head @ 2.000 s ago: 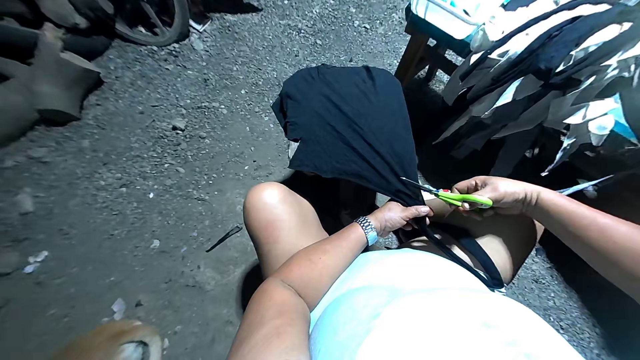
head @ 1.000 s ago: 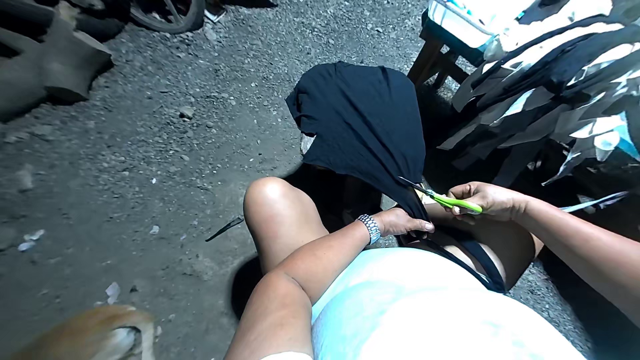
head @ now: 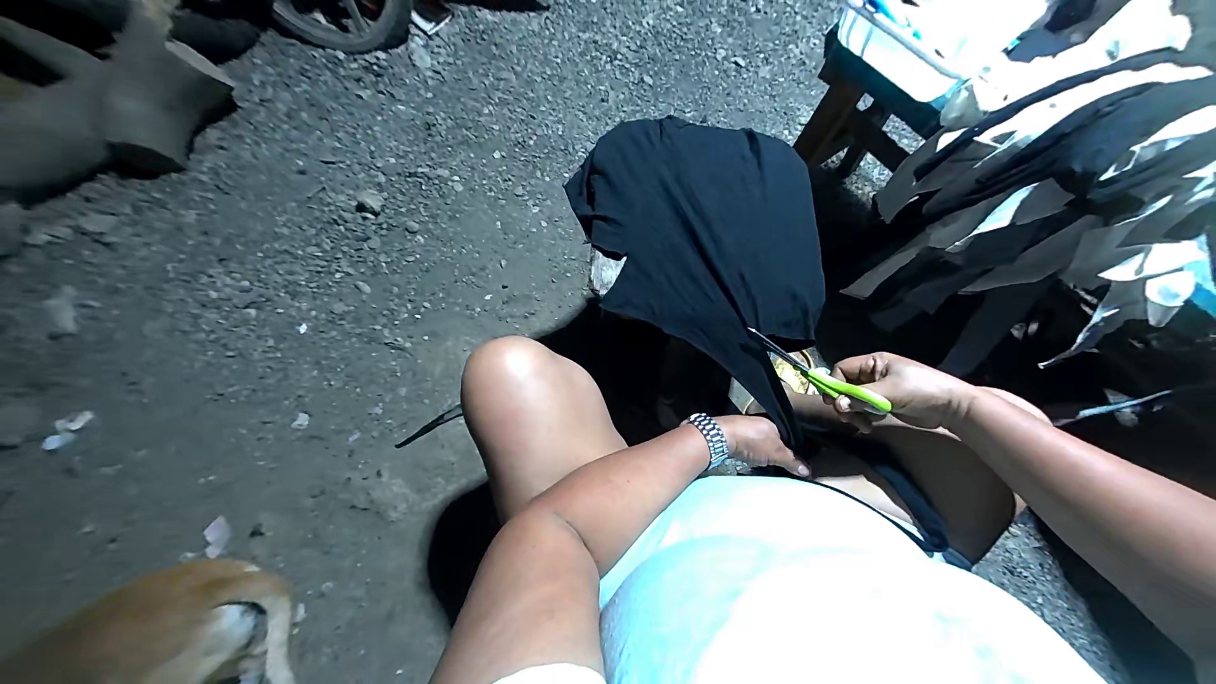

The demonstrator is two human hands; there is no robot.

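A dark cloth [head: 712, 218] lies spread over a support in front of my knees, and its near end narrows toward my lap. My left hand [head: 763, 443], with a metal watch on the wrist, grips that narrowed end. My right hand [head: 888, 385] holds scissors with lime-green handles [head: 855, 389]; their blades point up and left and lie against the cloth's right edge. Whether the blades are apart is too small to tell. A narrow dark strip [head: 883, 515] runs from near my left hand across my lap to the right.
Many dark and pale cloth strips [head: 1035, 214] hang at the right. Behind them a white plastic tub [head: 898, 57] stands on a wooden stool [head: 836, 119]. A tan animal [head: 161, 617] is at the lower left, a cut log [head: 161, 104] and a wheel [head: 342, 24] at the upper left.
The tan animal at the lower left shows more of its back and tail than two seconds ago. Both hands keep their hold on the cloth and the scissors.
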